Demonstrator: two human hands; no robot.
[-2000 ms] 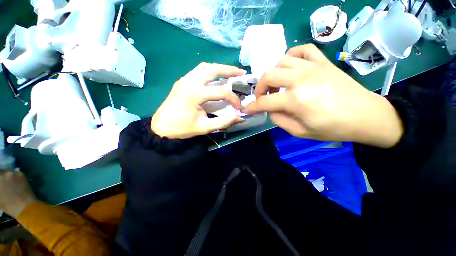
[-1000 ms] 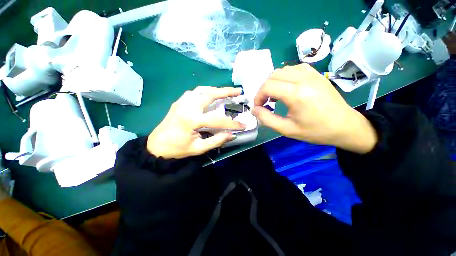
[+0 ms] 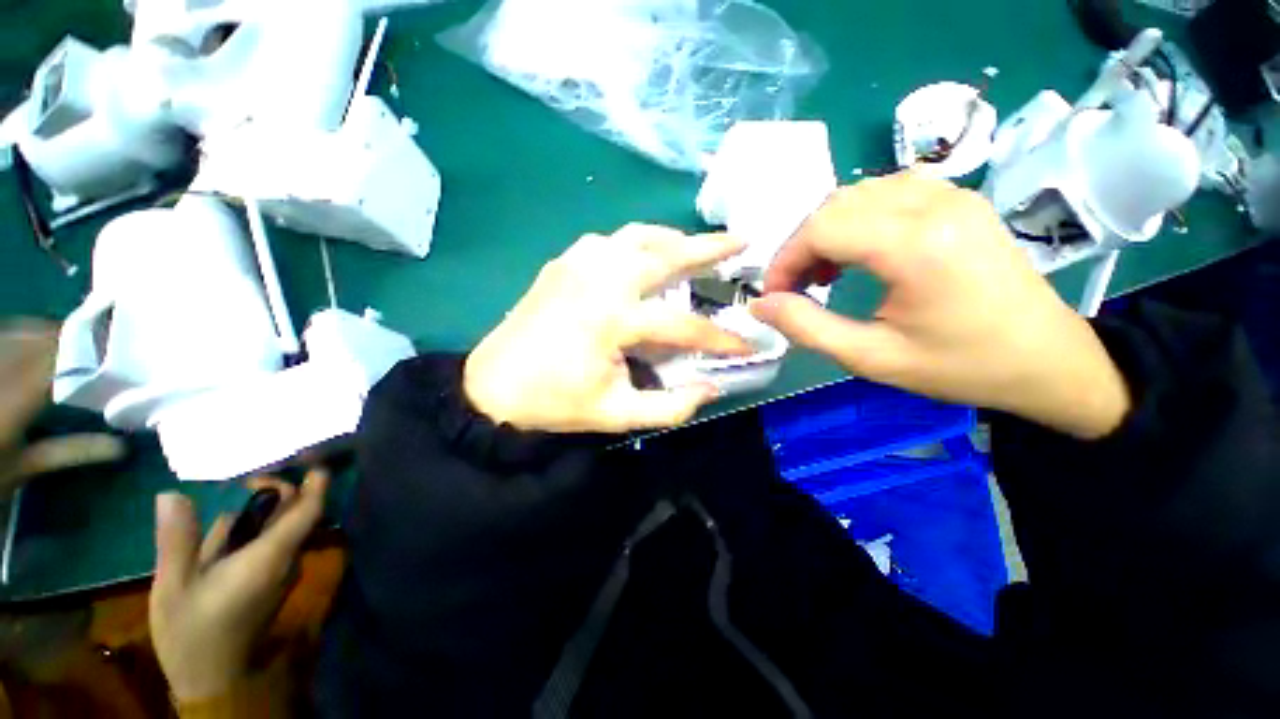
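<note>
A white camera housing (image 3: 751, 368) lies at the bench's front edge, its open cavity with dark insides facing up. A blocky white bracket (image 3: 769, 169) extends from it toward the back. My left hand (image 3: 604, 337) is spread over the housing's left side and holds it, fingertips at the cavity. My right hand (image 3: 927, 295) is at the cavity's right side, thumb and index finger pinched together at its edge. Whether a small part or wire is between these fingertips is too small to tell.
White housings (image 3: 197, 309) with antennas crowd the left. A clear plastic bag (image 3: 646, 70) lies at the back. A white camera head shell (image 3: 943, 127) and another housing (image 3: 1123, 176) are at right. Another person's hand (image 3: 232, 604) is at lower left. A blue bin (image 3: 912, 527) is below the bench.
The view has shifted slightly. My right fingertips have stayed by the cavity's right side since one second ago, after being deeper over it earlier. The other person's hands have come further into view at left.
</note>
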